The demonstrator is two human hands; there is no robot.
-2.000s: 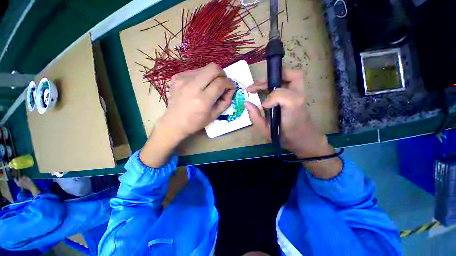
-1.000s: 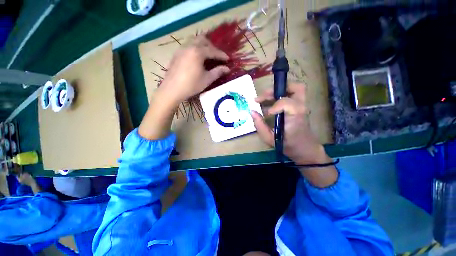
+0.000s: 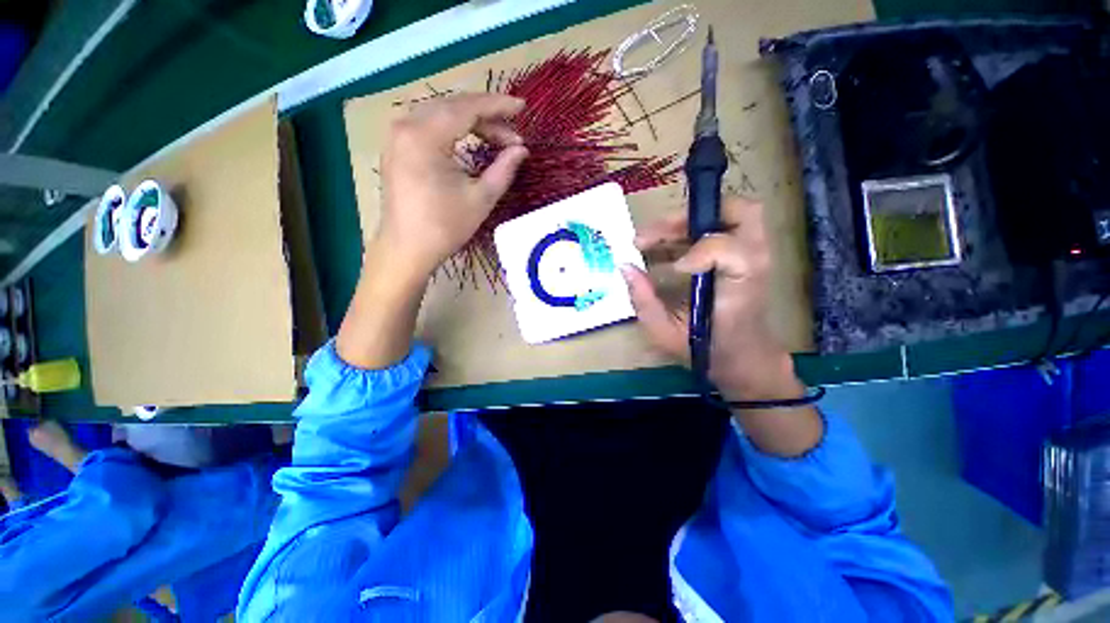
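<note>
The white square fixture lies tilted on the brown cardboard. A green circuit board and a dark arc sit in its round recess. My left hand is over the left side of the heap of red wires, thumb and fingers apart, wire ends showing between them; no wire is clearly gripped. My right hand holds the soldering iron upright in the view, tip towards the far side. Its thumb and a fingertip are at the fixture's right edge.
A loop of solder wire lies behind the heap. At right a dark tray holds a yellowish sponge. At left, white housings are on a cardboard box. Another person's blue sleeve is at lower left.
My left hand has moved from the fixture to the red wires, uncovering the board and dark arc. My right hand still holds the iron beside the fixture. The view has shifted slightly.
</note>
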